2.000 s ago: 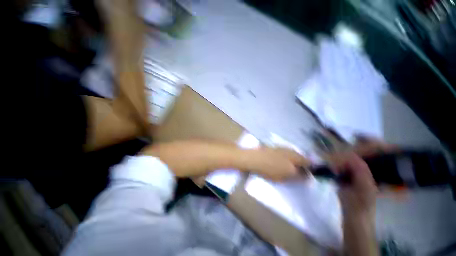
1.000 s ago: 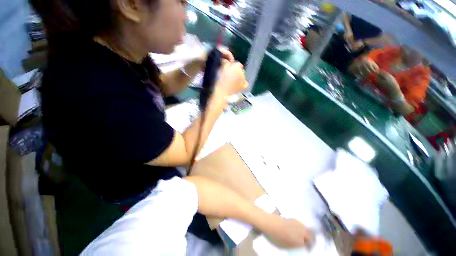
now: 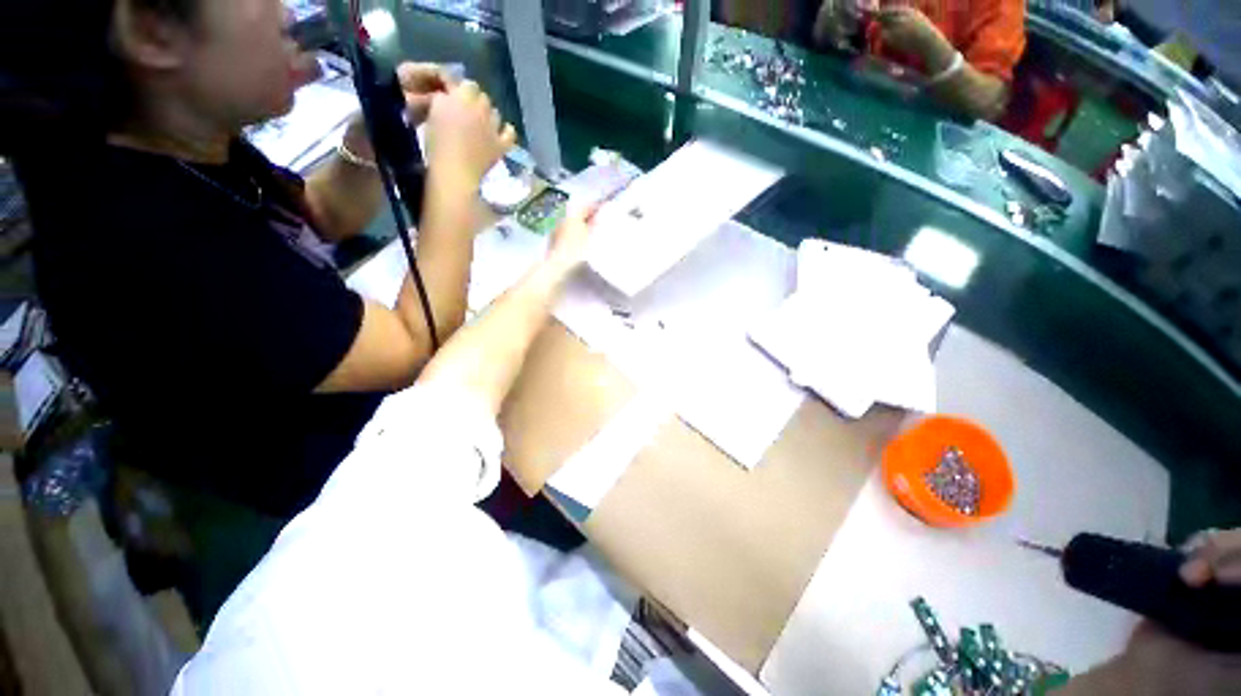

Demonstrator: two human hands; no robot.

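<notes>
My left hand (image 3: pixel 577 234) is stretched out to the far left of the bench and grips the near-left edge of a flat white plastic panel (image 3: pixel 681 218), held tilted and slightly blurred. My right hand (image 3: pixel 1204 585) is cut off by the right edge and holds a black electric screwdriver (image 3: pixel 1136 571), its thin bit pointing left. An orange bowl (image 3: pixel 904 469) with small silver screws (image 3: pixel 955 481) stands left of the bit. Green circuit boards with wires (image 3: pixel 973 659) lie at the bottom right.
Stacked white housings (image 3: pixel 864 320) lie at the bench's rear. White sheets (image 3: pixel 735 394) lie on brown cardboard (image 3: pixel 721 530). A neighbour in black (image 3: pixel 177 299) sits close at left beside a hanging black screwdriver (image 3: pixel 387 123). A person in orange (image 3: pixel 987 41) is opposite.
My left hand has moved from the near middle of the bench to the far left and now grips the panel. My right hand and screwdriver show at right again. The view has turned rightward.
</notes>
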